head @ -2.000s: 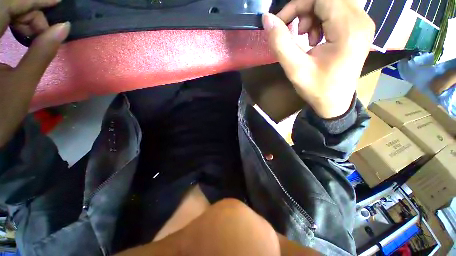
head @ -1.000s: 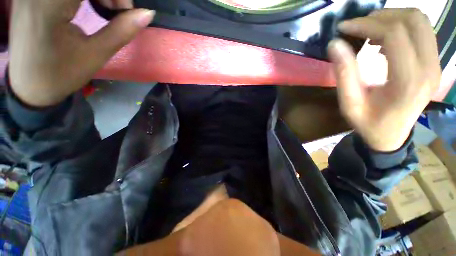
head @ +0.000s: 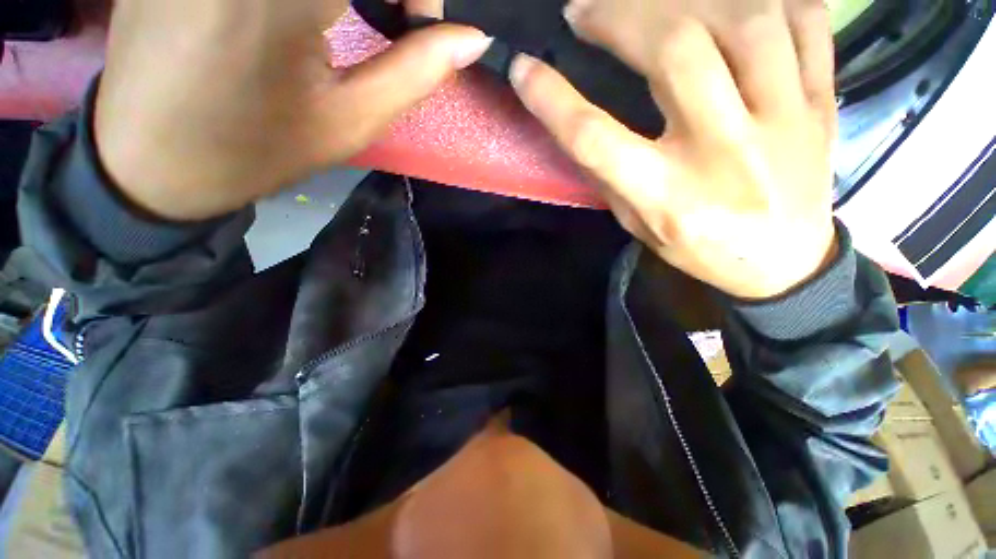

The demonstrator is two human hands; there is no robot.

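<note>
The black plastic frame (head: 901, 122) lies at the top, partly cut off by the picture's edge and partly under my right hand, with part of its round opening at the upper right. My left hand (head: 257, 93) holds the frame's near left corner, thumb along the front edge. My right hand (head: 699, 137) is bent over the near side, its thumb tip close to my left thumb and its fingers on the black surface. A narrow dark strip seems to run along the edge between the thumbs; its ends are hidden.
The pink foam mat (head: 481, 137) shows below the frame. A white sheet with black bars (head: 950, 224) lies at the right. Cartons (head: 928, 459) stand at the lower right, and a blue bin (head: 38, 377) at the left. Part of a person in light blue (head: 950, 333) shows at the right edge.
My right hand has moved inward along the frame's edge, close to my left hand. The view has shifted, so both hands and the frame appear farther right than two seconds ago.
</note>
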